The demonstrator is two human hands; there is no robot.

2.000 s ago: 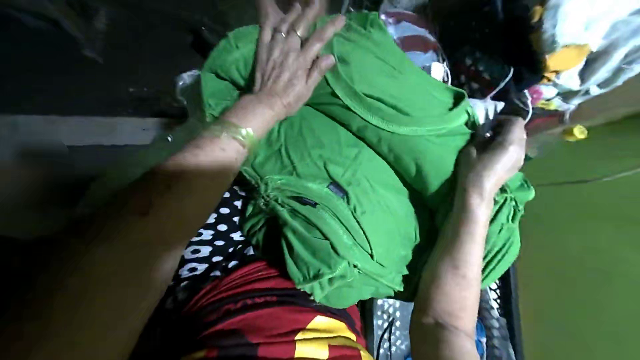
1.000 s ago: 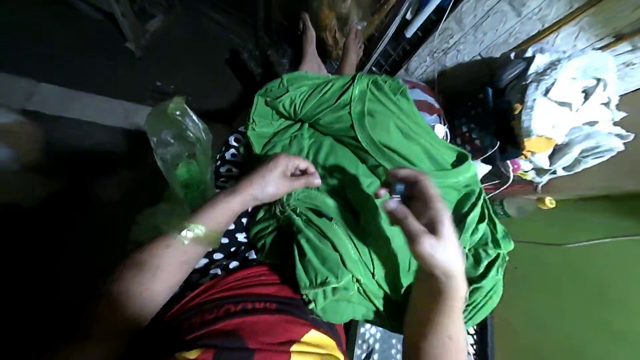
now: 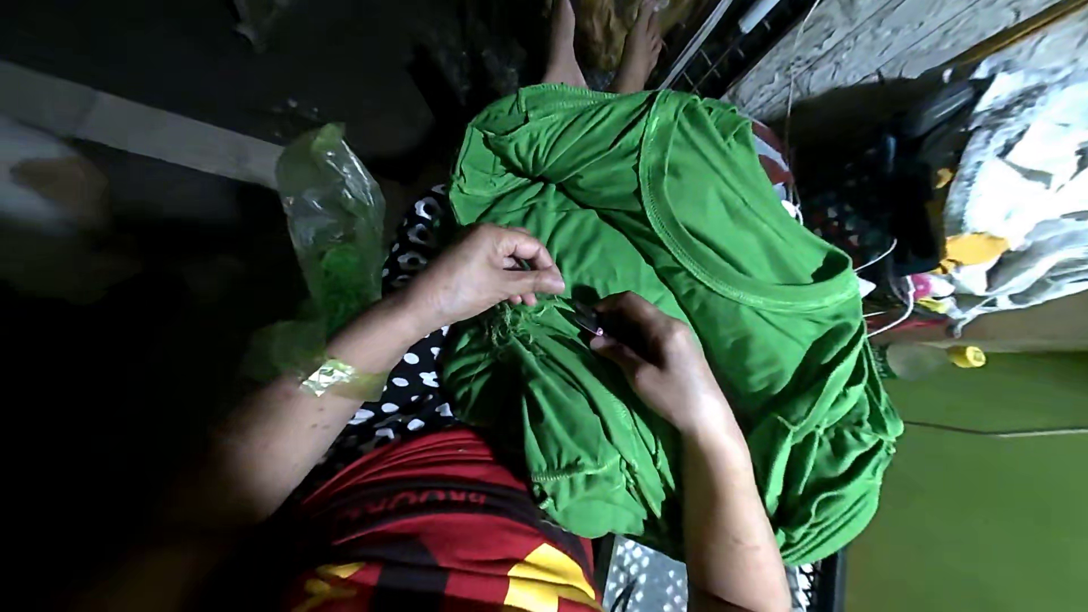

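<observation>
A green fabric garment point(image 3: 612, 212) with a stitched neckband lies bunched over my lap. Above its left part, my left hand point(image 3: 501, 272) pinches loose green threads point(image 3: 518, 323) between thumb and fingertips. My right hand point(image 3: 663, 357) holds a small dark thread snipper point(image 3: 585, 320), mostly hidden by the fingers, with its tip close to those threads. Around my left wrist is a strip of shiny tape point(image 3: 331, 376) that joins a clear plastic bag point(image 3: 331, 204); green thread scraps point(image 3: 344, 276) are inside the bag.
Black-and-white patterned cloth point(image 3: 416, 374) is under the garment's left side. Bare feet point(image 3: 633, 51) show beyond it. At the right are a heap of white cloth and plastic point(image 3: 1037, 170), a bottle with a yellow cap point(image 3: 967, 356), a thin cord point(image 3: 1003, 432) and a green wall point(image 3: 986, 510).
Two seconds ago my left hand lay spread on the garment's far part and my right at its right side. Both hands have come together over the middle, and the snipper now shows in the right.
</observation>
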